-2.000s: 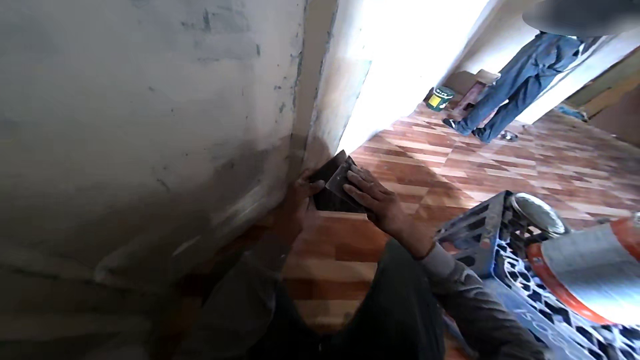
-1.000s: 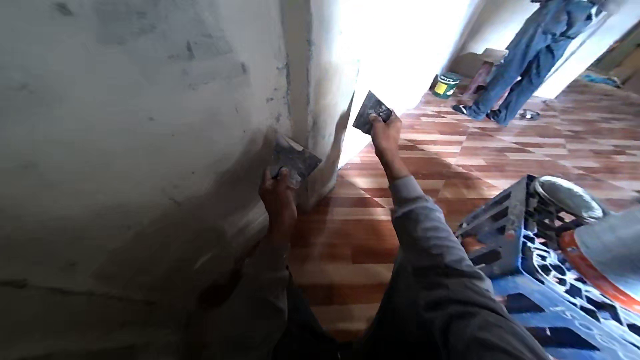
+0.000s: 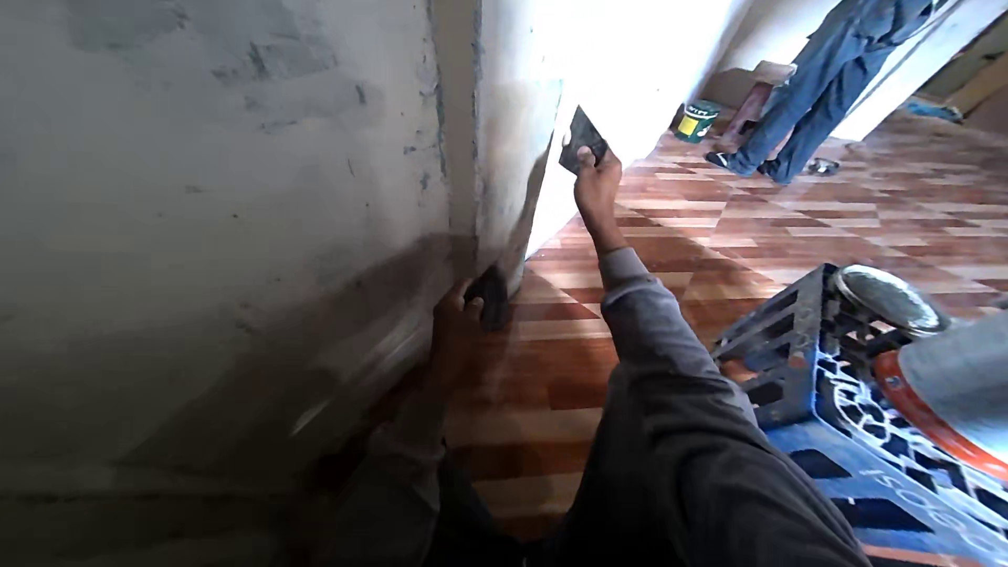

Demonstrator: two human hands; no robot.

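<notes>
My left hand (image 3: 458, 315) grips a dark putty knife (image 3: 493, 298) low beside the wall edge, near where the wall meets the floor. Higher and to the right, my right hand (image 3: 598, 185) grips a second dark, flat putty knife (image 3: 583, 142) by its lower part, its blade raised in front of the bright wall face (image 3: 622, 71). Whether either blade touches the wall cannot be told. The plastered wall (image 3: 260, 173) on the left carries grey patches and scuffs, and a vertical groove (image 3: 461, 118) runs down near its corner.
A blue plastic crate (image 3: 858, 465) at the right bears a round metal lid or tin (image 3: 890, 299) and a grey bucket with an orange rim (image 3: 957, 394). Farther off, a person in blue trousers (image 3: 827, 94) stands on the wood-patterned floor (image 3: 669, 236) near a green paint can (image 3: 697, 120).
From close together two seconds ago, my hands have moved apart, each with a putty knife. Since one second ago my left hand has gone lower along the wall edge.
</notes>
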